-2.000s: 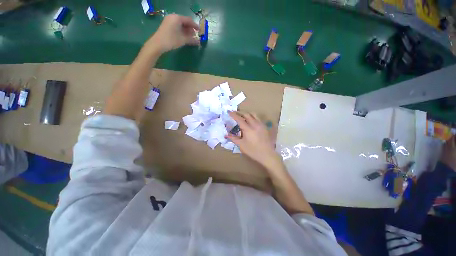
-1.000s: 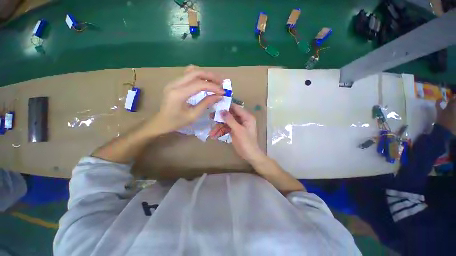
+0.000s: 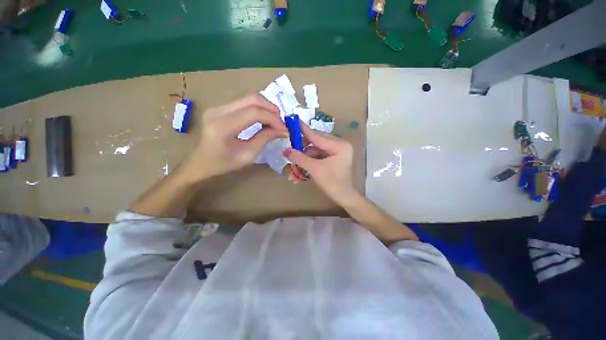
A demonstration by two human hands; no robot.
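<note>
A shiny blue battery pack (image 3: 294, 133) is held upright between both hands, over the heap of white slips (image 3: 276, 156). My left hand (image 3: 242, 133) has its fingertips at the pack's upper left side. My right hand (image 3: 322, 159) grips the pack's lower right part. Red and dark lead wires (image 3: 299, 174) hang at the pack's lower end by my right fingers. A green circuit board (image 3: 323, 116) shows partly among the slips, right of the pack. The hands hide part of the heap and the pack's far faces.
A blue pack with a white patch (image 3: 181, 115) lies left on the brown board. A dark bar (image 3: 58, 146) and more packs lie farther left. Packs with boards lie on the green belt (image 3: 199, 43). A grey post (image 3: 531, 50) and board-and-pack cluster (image 3: 539, 179) are right; people stand both sides.
My left hand has come back from the belt to the heap. Both hands now hold a pack there. Its white face showed a second ago; now a blue side shows.
</note>
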